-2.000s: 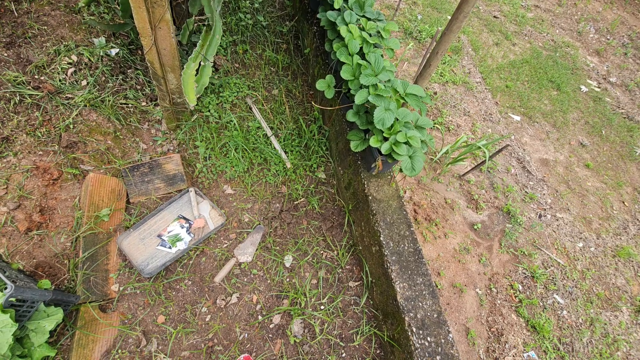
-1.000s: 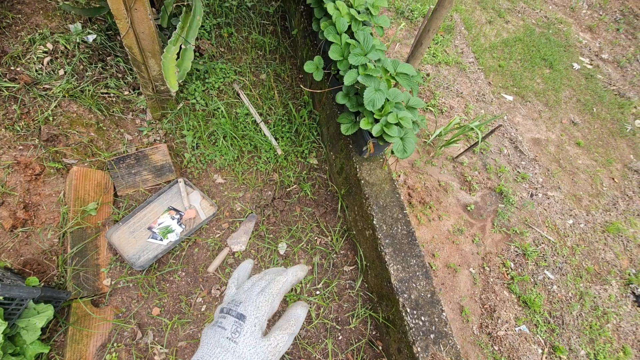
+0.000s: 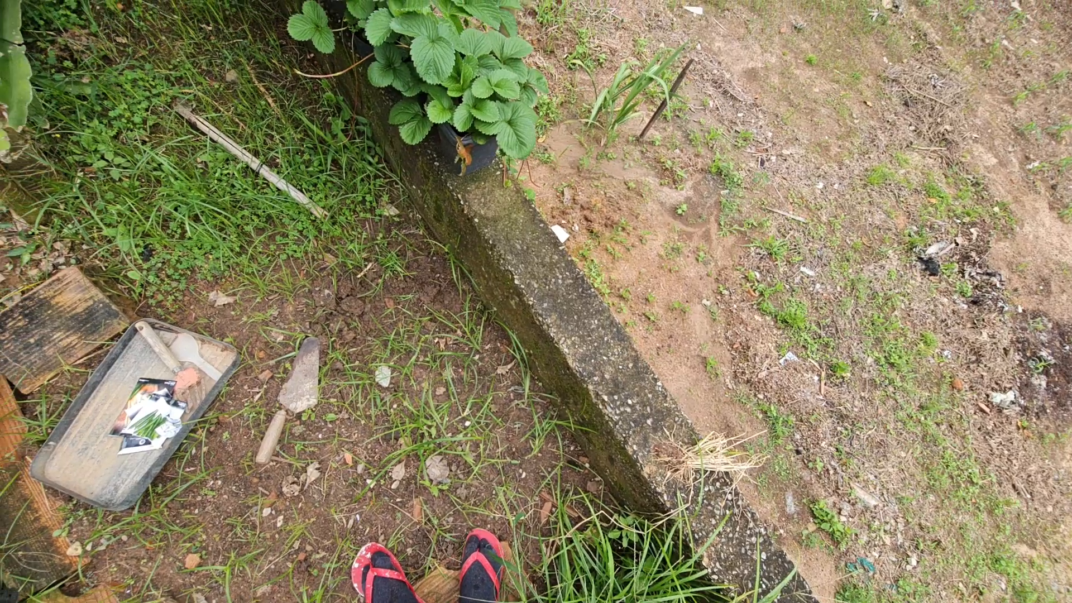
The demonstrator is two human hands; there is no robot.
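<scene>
Neither of my hands shows in the head view now. A hand trowel [image 3: 299, 385] with a pale handle lies on the bare soil, its blade pointing up the view. To its left a shallow grey plastic tray [image 3: 79, 479] rests tilted across the view. In it are printed packets [image 3: 151, 416] with pictures, a small hand tool [image 3: 159, 345] with a light handle, a pale scoop-like piece [image 3: 194, 355] and a reddish lump [image 3: 187, 379].
A low concrete wall [image 3: 578, 335] crosses diagonally, bearing a potted leafy plant [image 3: 469, 84] and dry straw [image 3: 712, 456]. Wooden boards [image 3: 59, 327] lie by the tray, and a stick [image 3: 251, 163] in the grass. Feet in red flip-flops [image 3: 385, 571] stand at the bottom edge.
A gloved hand, seen below the trowel one second ago, has left the view. The view has shifted right and down, bringing in the feet and the straw on the wall.
</scene>
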